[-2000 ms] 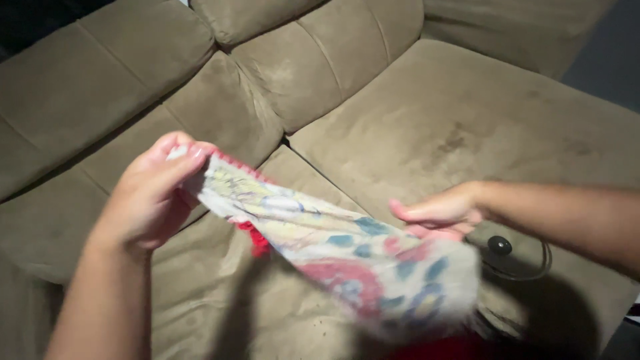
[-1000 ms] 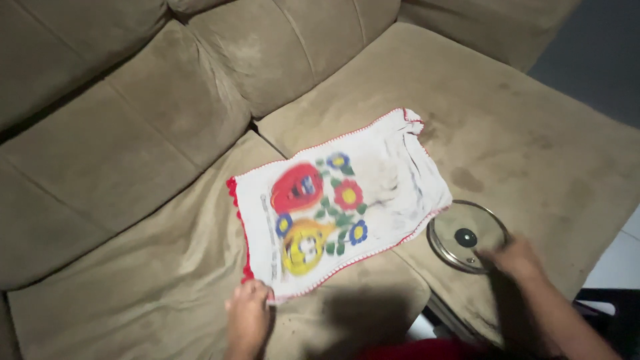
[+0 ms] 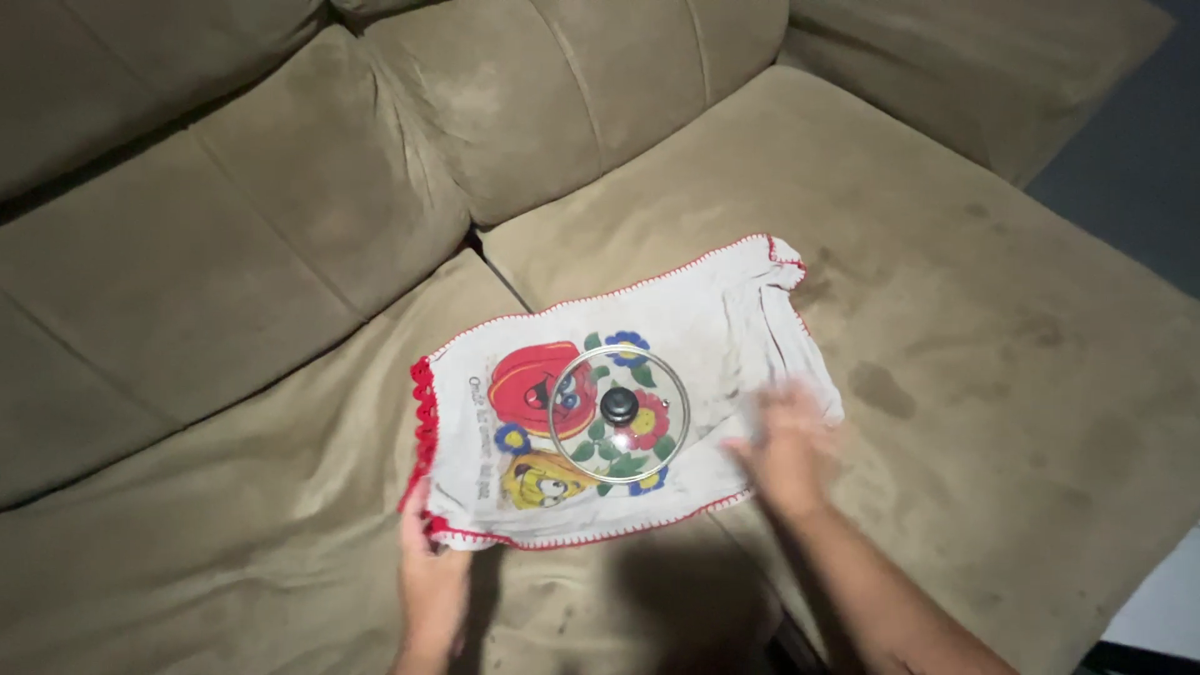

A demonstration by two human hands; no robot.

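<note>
A white dish towel (image 3: 712, 347) with red stitched edges and printed vegetables and flowers lies spread on the sofa seat. On its middle rests a round glass pot lid (image 3: 574, 450) with a steel rim and a black knob (image 3: 619, 406) facing up. My left hand (image 3: 433, 553) grips the towel's near left corner, by the red crocheted trim (image 3: 424, 422). Blurred by motion, my right hand (image 3: 792, 455) is over the towel's right part, right of the lid, its fingers apart and nothing held.
The beige sofa's back cushions (image 3: 281, 187) rise behind the towel. A gap (image 3: 502, 272) between two seat cushions runs under it. The right seat cushion (image 3: 975, 375) has dark stains. A sofa arm (image 3: 975, 84) stands at the back right.
The towel, held between both hands at first, now lies flat. The lid has moved from the seat at the towel's right onto the towel. My right hand, earlier at the lid, is now off it.
</note>
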